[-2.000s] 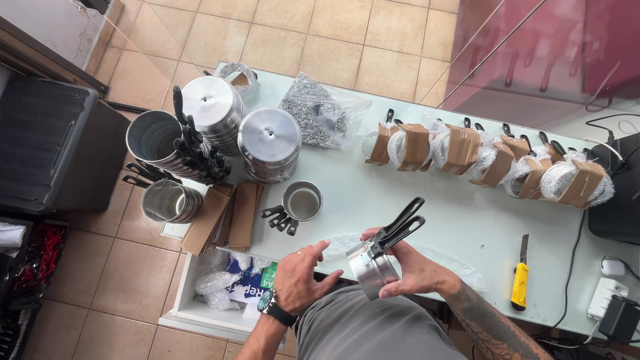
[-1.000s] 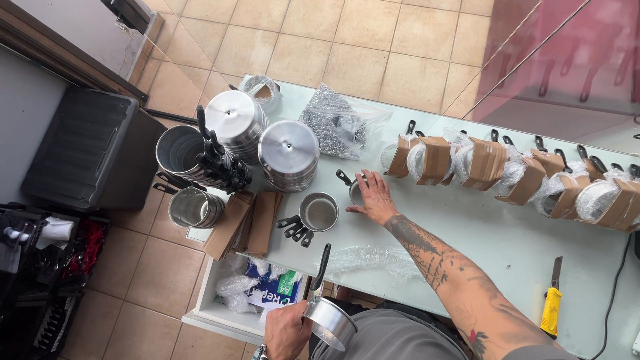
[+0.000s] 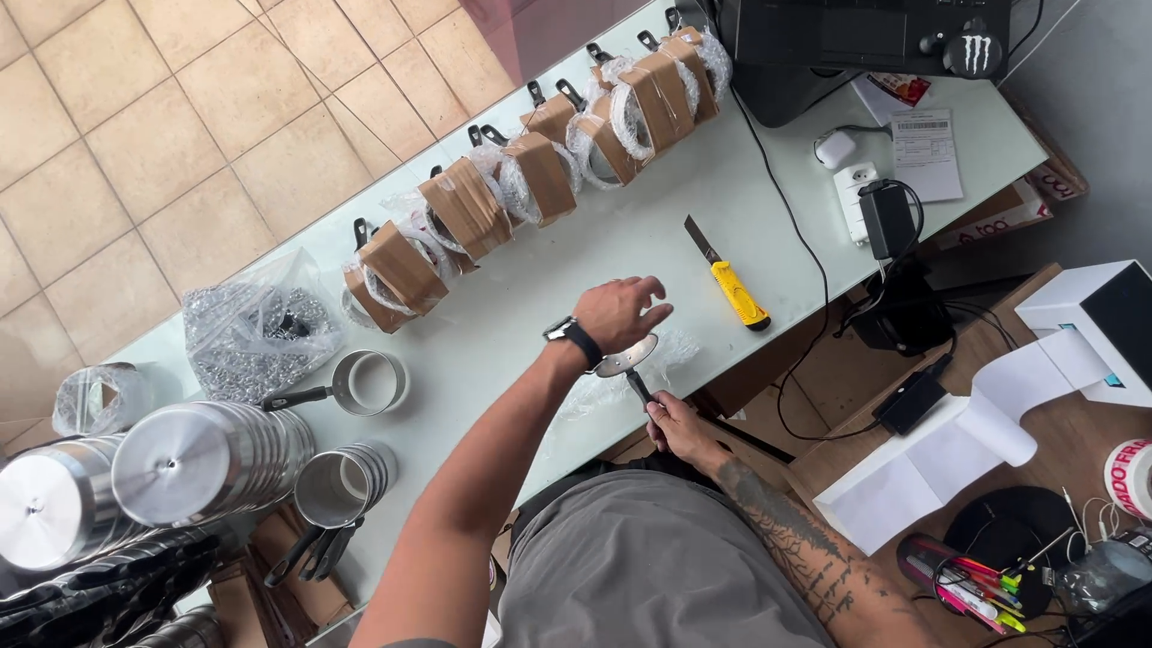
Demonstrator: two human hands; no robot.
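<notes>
My right hand (image 3: 677,427) is closed around the black handle of a small metal saucepan (image 3: 627,358) near the table's front edge. Just above the pan, my left hand (image 3: 623,313) has its fingers apart; it partly hides the pan, and contact is unclear. Bubble wrap (image 3: 666,355) lies beneath and beside the pan. One loose saucepan (image 3: 369,382) stands to the left on the glass table, above a nested stack of small saucepans (image 3: 337,488). Larger metal pots (image 3: 180,463) are stacked at far left.
Cardboard-and-bubble-wrapped pans (image 3: 466,207) line the far edge. A yellow utility knife (image 3: 738,295) lies with its blade out, right of my hands. A bag of small metal parts (image 3: 256,328), a power strip (image 3: 855,200), cables and a laptop (image 3: 837,36) are also on the table.
My right hand has left the loose saucepan on the table and now grips the other pan's handle. My left hand, which held that pan low at the front, is above it. The view has swung right.
</notes>
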